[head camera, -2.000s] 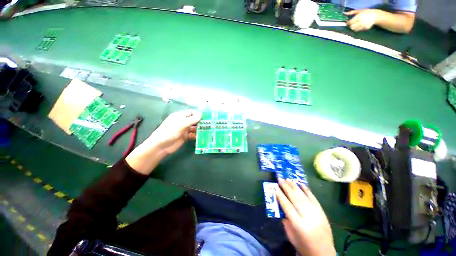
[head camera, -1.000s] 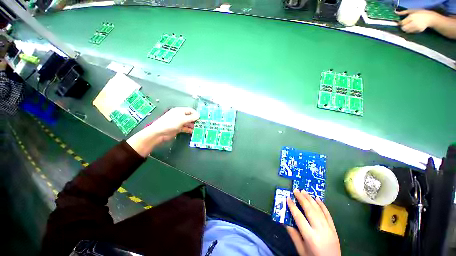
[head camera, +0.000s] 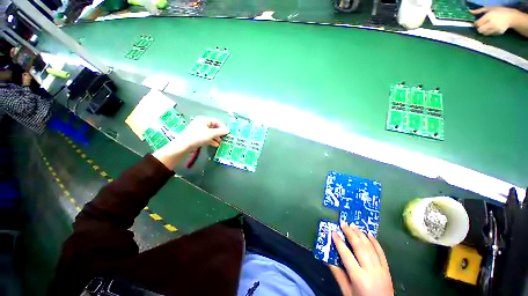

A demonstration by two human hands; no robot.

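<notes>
A green circuit board panel [head camera: 242, 143] is at the middle of the bench, near the pale strip. My left hand [head camera: 204, 134] pinches its left edge between thumb and fingers. A blue board [head camera: 354, 193] with white marks lies on the bench to the right. My right hand [head camera: 363, 260] rests with its fingers spread on the lower part of the blue board, which it partly covers. Whether it grips the board I cannot tell.
Three green panels lie beyond the pale strip, one at right [head camera: 415, 111]. Another lies on cardboard [head camera: 139, 117] at left. Red-handled cutters [head camera: 193, 158] are partly behind my left hand. A cream tub [head camera: 427, 222] and yellow block [head camera: 463, 264] stand right. People's hands show opposite and far left.
The view has swung to the right and the scene has shifted in it. The held green panel is now slightly tilted. My right hand stays on the blue board.
</notes>
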